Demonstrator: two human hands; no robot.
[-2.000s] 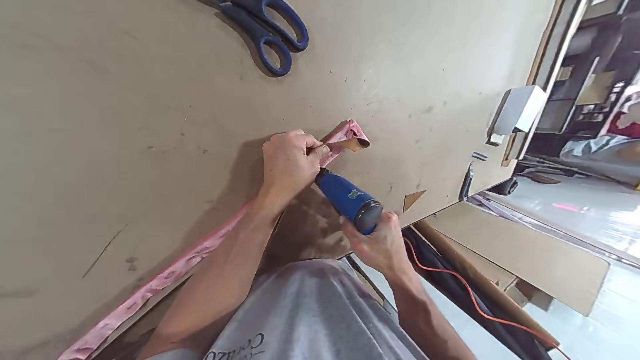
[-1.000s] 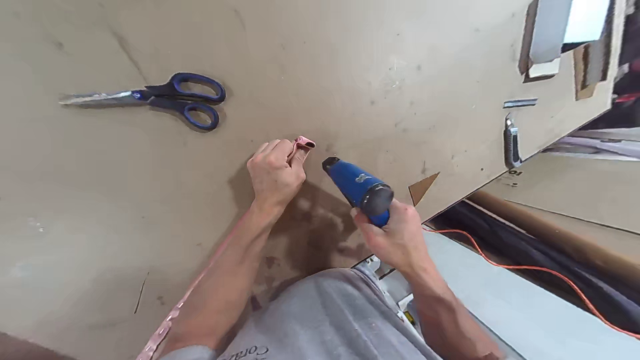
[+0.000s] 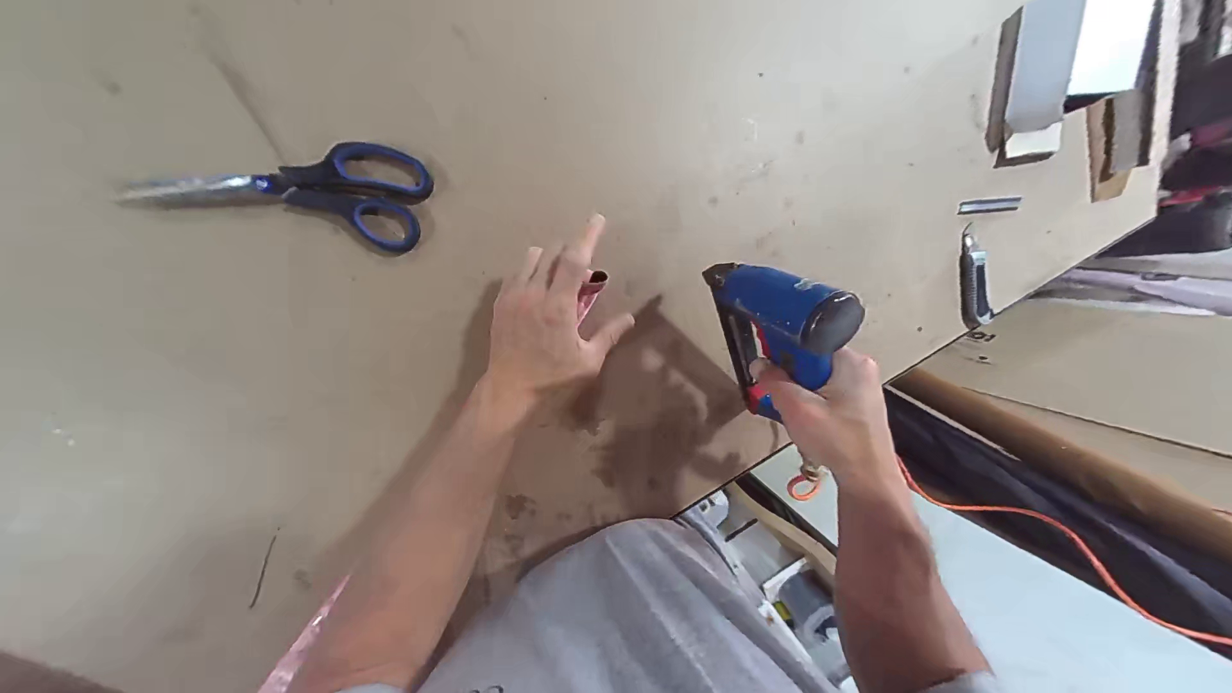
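Note:
My left hand [image 3: 549, 318] lies over the end of a pink strip [image 3: 589, 295], its fingers spread and its thumb apart; the curled tip shows between thumb and forefinger. More of the strip [image 3: 306, 637] shows beside my left forearm, and the part between is hidden under hand and arm. In my right hand [image 3: 833, 414] is a blue pneumatic staple gun [image 3: 780, 308], held by its handle with the nose pointing up and left. The gun is to the right of my left hand, not touching it or the strip.
Blue-handled scissors [image 3: 332, 188] lie at the upper left of the worktable [image 3: 616, 87]. A utility knife [image 3: 974, 279] and a staple strip [image 3: 989, 205] rest near the right edge, below cardboard boxes [image 3: 1039, 67]. An orange air hose [image 3: 1068, 539] runs off to the lower right.
The staple gun, against the strip two seconds ago, has moved away from it to the right. My left hand, which gripped the strip's end, has spread its fingers. The view has shifted.

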